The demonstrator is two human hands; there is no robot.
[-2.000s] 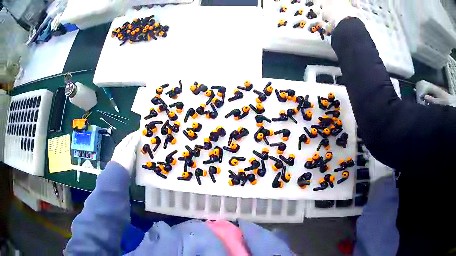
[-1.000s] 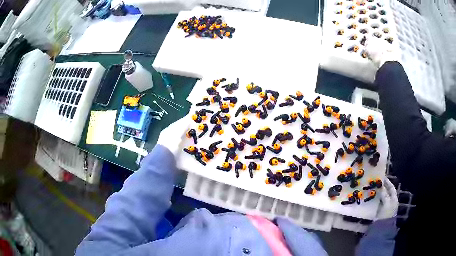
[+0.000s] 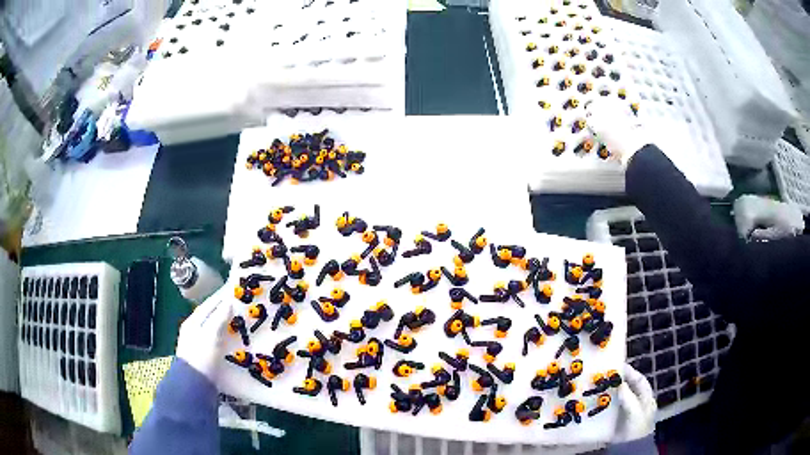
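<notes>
A white foam tray, flat side up [image 3: 391,242], carries many loose black earbuds with orange tips [image 3: 413,320]. My gloved left hand [image 3: 206,333] grips its left edge. My gloved right hand [image 3: 636,404] grips its lower right edge, partly cut off from view by the tray. The tray overlaps the near part of another white foam slab [image 3: 444,169], which holds a dense pile of earbuds [image 3: 306,157] at its upper left.
Another person's gloved hand [image 3: 615,129] is over an earbud tray [image 3: 577,169] at right, dark sleeve reaching in. Case trays stand left [image 3: 67,400] and right [image 3: 679,355]. A dispenser bottle [image 3: 197,277], smartphone [image 3: 140,304] and yellow label sheet [image 3: 146,382] lie left. More trays [image 3: 329,75] stand behind.
The view has shifted again. The held tray now overlaps the slab behind and hides the tester. Both my hands keep hold of it. More stacked trays show at the back.
</notes>
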